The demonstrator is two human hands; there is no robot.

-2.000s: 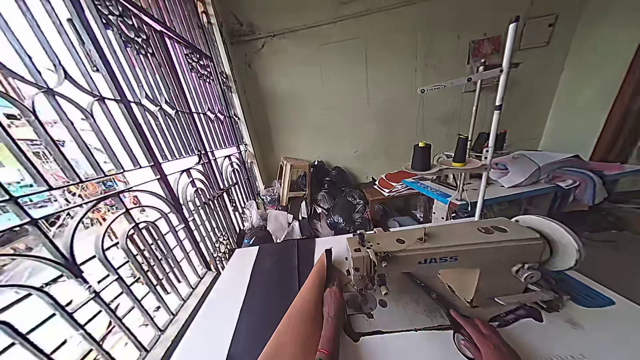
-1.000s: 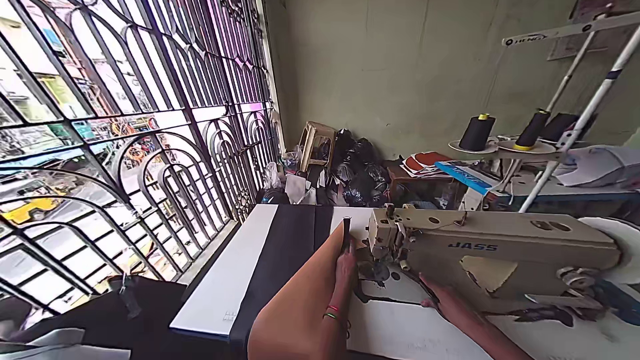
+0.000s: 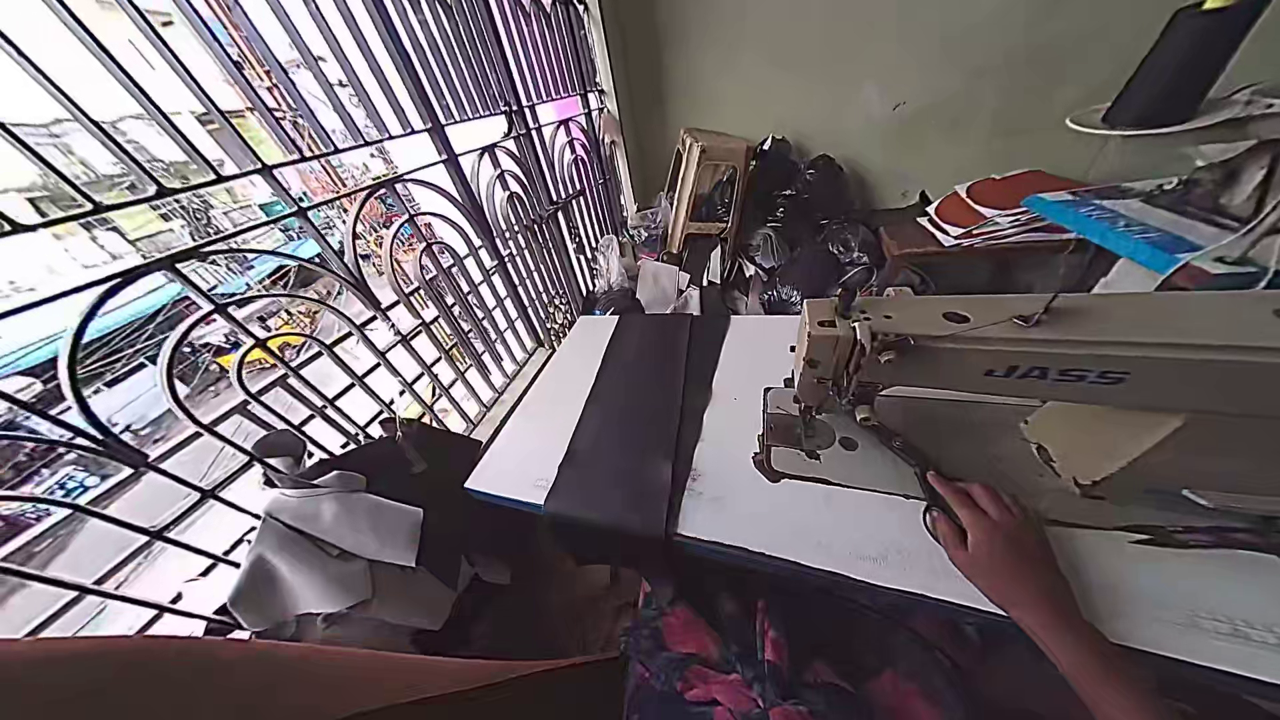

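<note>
My right hand holds dark-handled scissors, lying low over the white sewing table with their tip near the needle area. Just beyond the tip stands a beige JASS sewing machine, its presser foot over the metal needle plate. A long dark strip of material lies across the table left of the machine and hangs at the front edge. At the bottom left, a large brown sheet crosses the view, close to the camera. My left hand is out of view.
A metal window grille runs along the left. Grey and dark material pieces are heaped below it. Behind the table are a wooden stool, black plastic bags and red-and-white pieces. A black thread cone stands upper right.
The brown sheet has left the needle area and is now at the bottom left. My left hand has gone out of view. The view has swung left and down.
</note>
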